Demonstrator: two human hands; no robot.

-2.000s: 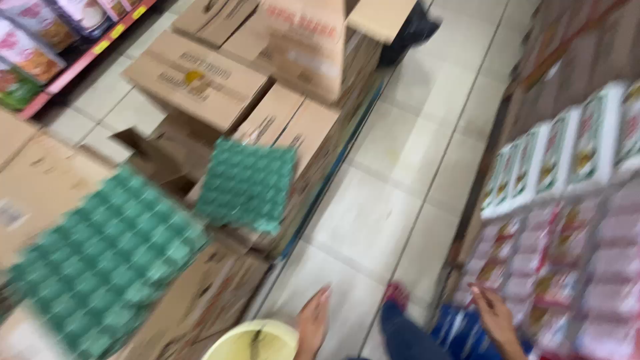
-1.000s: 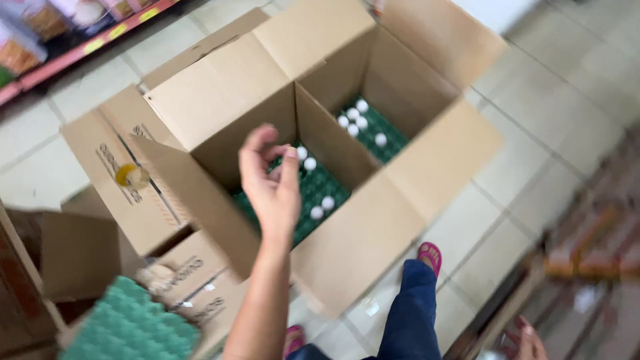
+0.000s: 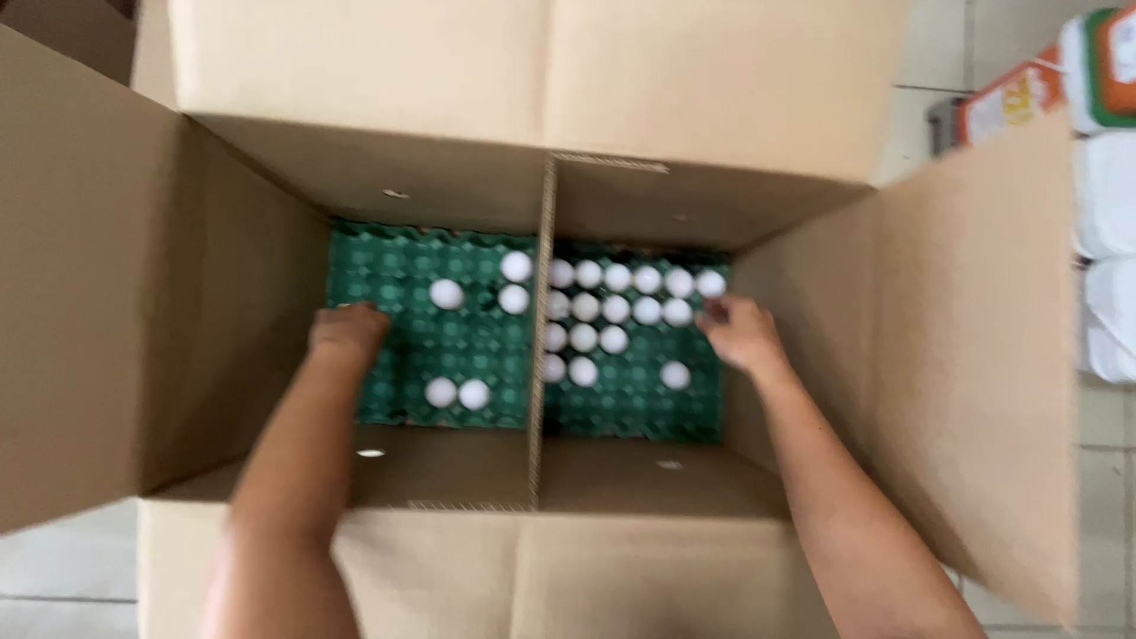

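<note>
An open cardboard box point(image 3: 710, 568) is split by a cardboard divider point(image 3: 541, 355) into two compartments. In the left one lies a green egg tray point(image 3: 382, 266) with several white eggs point(image 3: 446, 294) spread over it. The right compartment's green egg tray point(image 3: 621, 408) bears more white eggs point(image 3: 647, 280), mostly in rows toward the far side. My left hand point(image 3: 349, 330) is over the left tray's left edge, its fingers pointing down and partly hidden. My right hand point(image 3: 737, 328) is at the right tray's right edge, fingers curled beside the end eggs; whether either hand grips anything cannot be made out.
Wide box flaps stand out on all sides, the right flap point(image 3: 985, 373) reaching toward white packages point(image 3: 1109, 195) at the right edge. An orange and white package point(image 3: 1012, 98) lies at the upper right. Tiled floor point(image 3: 1105, 497) shows beyond the box.
The view has moved in over the open box. My left hand, raised above the box a second ago, is down inside the left compartment. My right hand has come from the lower right into the right compartment.
</note>
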